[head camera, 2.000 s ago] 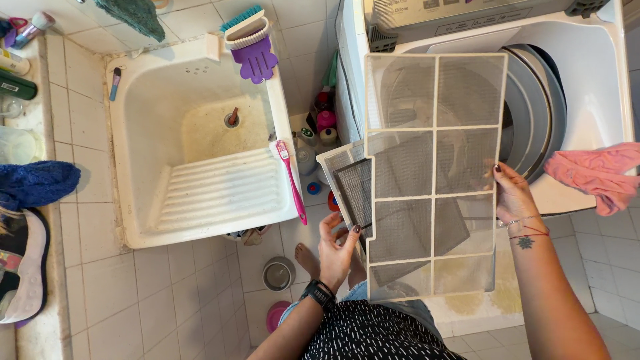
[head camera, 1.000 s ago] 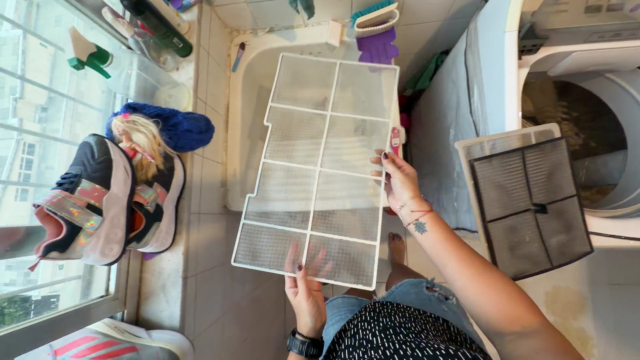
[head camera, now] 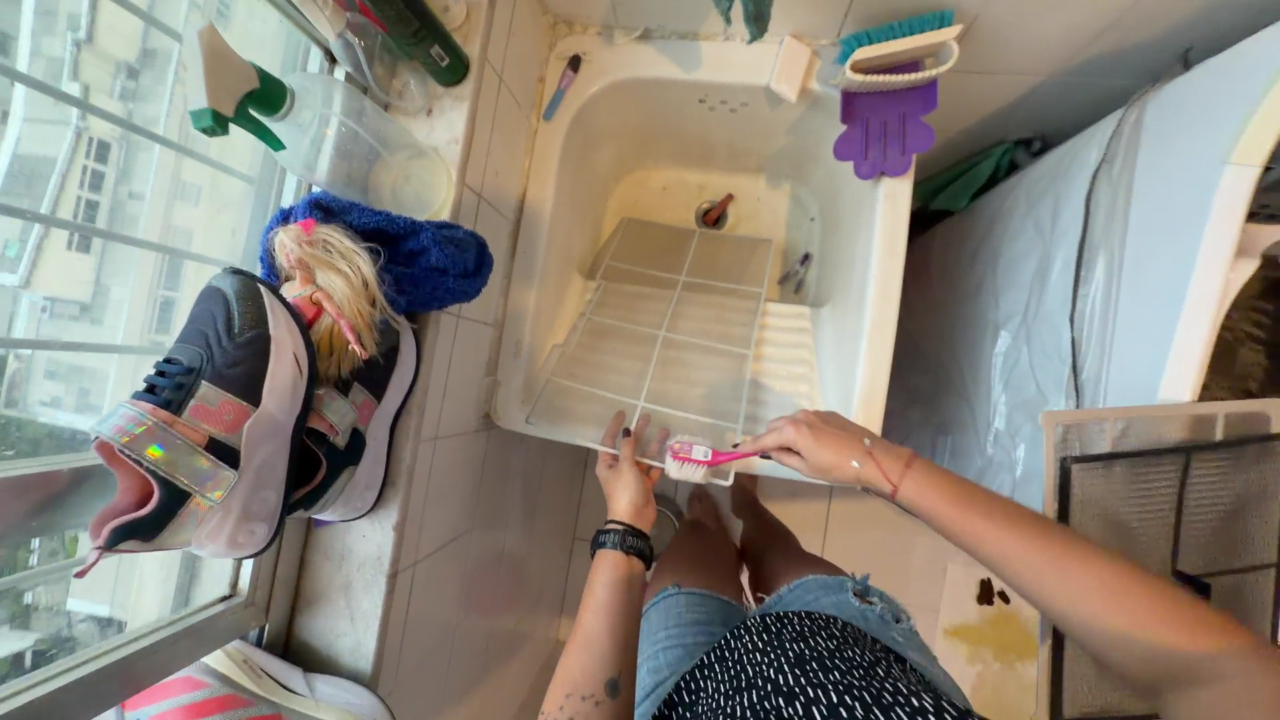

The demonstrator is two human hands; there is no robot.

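A white-framed mesh filter panel (head camera: 665, 310) lies tilted inside the laundry sink (head camera: 890, 290), its near end resting at the front rim. My left hand (head camera: 630, 475) grips that near end, some fingers showing through the mesh. My right hand (head camera: 815, 445) holds the handle of a pink brush with white bristles (head camera: 690, 460). The brush head is over the near edge of the panel, beside my left fingers; whether the bristles touch it I cannot tell.
Left, on the sill: sneakers (head camera: 230, 420), a doll (head camera: 325, 290), a blue cloth (head camera: 430, 262) and a spray bottle (head camera: 350, 140). A teal-bristled brush (head camera: 900, 50) and a purple piece (head camera: 885, 125) sit on the sink's corner. Darker filters (head camera: 1170, 500) lie right, near the washing machine (head camera: 1215, 230).
The white-framed panel has gone from being held up in both hands to lying in the sink. My right hand has let go of it and taken the pink brush from the sink's right rim.
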